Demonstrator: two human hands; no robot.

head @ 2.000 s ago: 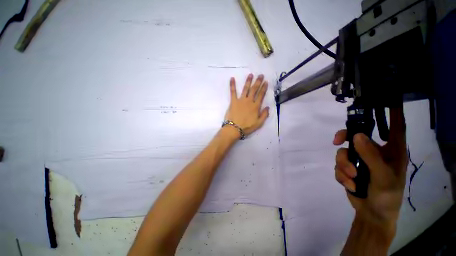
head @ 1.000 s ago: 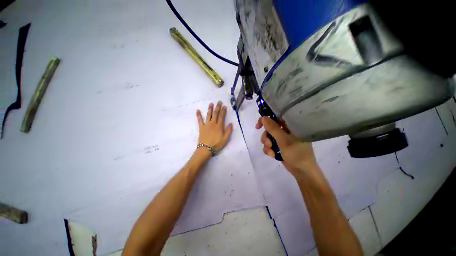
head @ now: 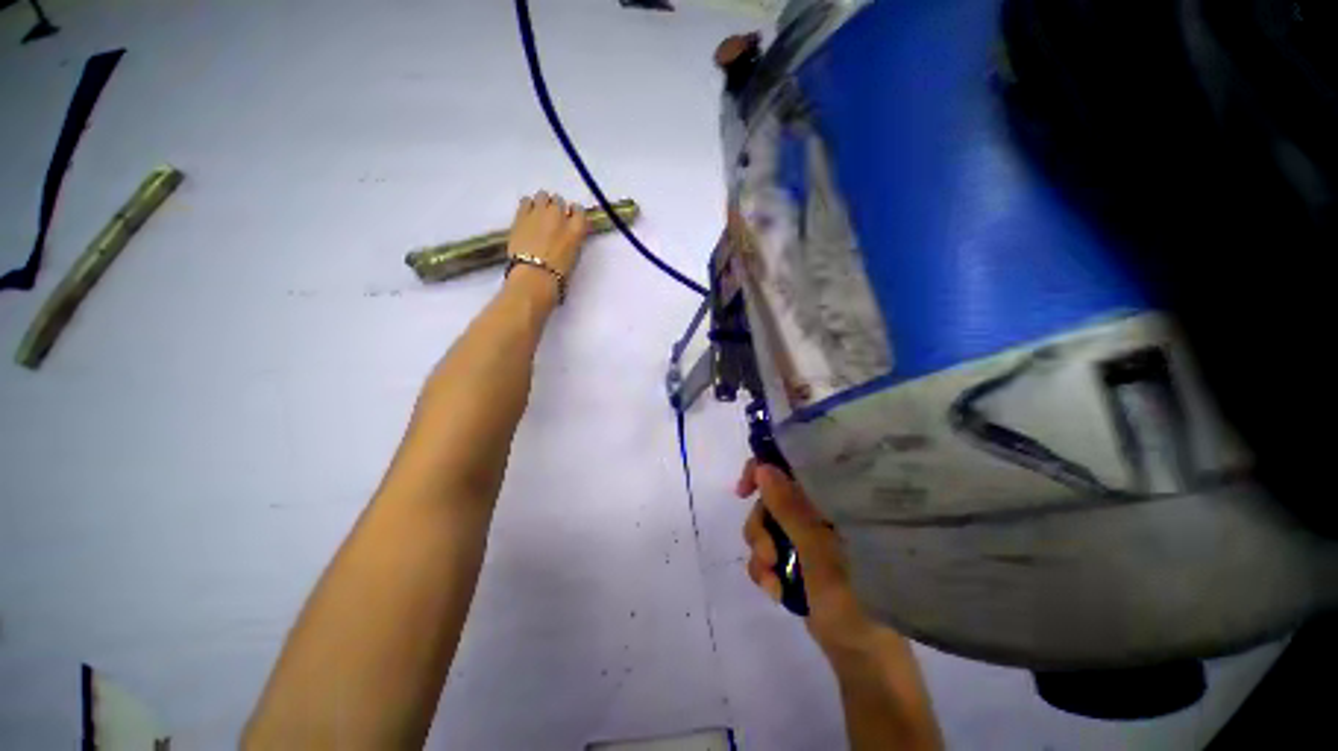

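Note:
The cutting machine [head: 939,440], with a blue and worn silver motor body, fills the right of the view. My right hand [head: 800,543] is closed around its black handle [head: 785,565]. The blade and guard [head: 690,379] stand in the white paper marker [head: 352,440], and a dark cut line runs from them toward me. My left hand [head: 549,235], with a bracelet at the wrist, is closed over a yellow-brown metal bar weight [head: 470,255] left of the machine; both bar ends show.
A black power cable [head: 550,110] curves from the top edge to the machine. Another bar weight [head: 100,267] lies at the left. A dark gap [head: 66,159] in the lay is at the upper left. A cut-out opening [head: 118,715] is at the lower left.
My left hand has moved from flat on the paper up to the bar weight and taken hold of it. That bar has turned to lie more sideways. My right hand stays on the handle.

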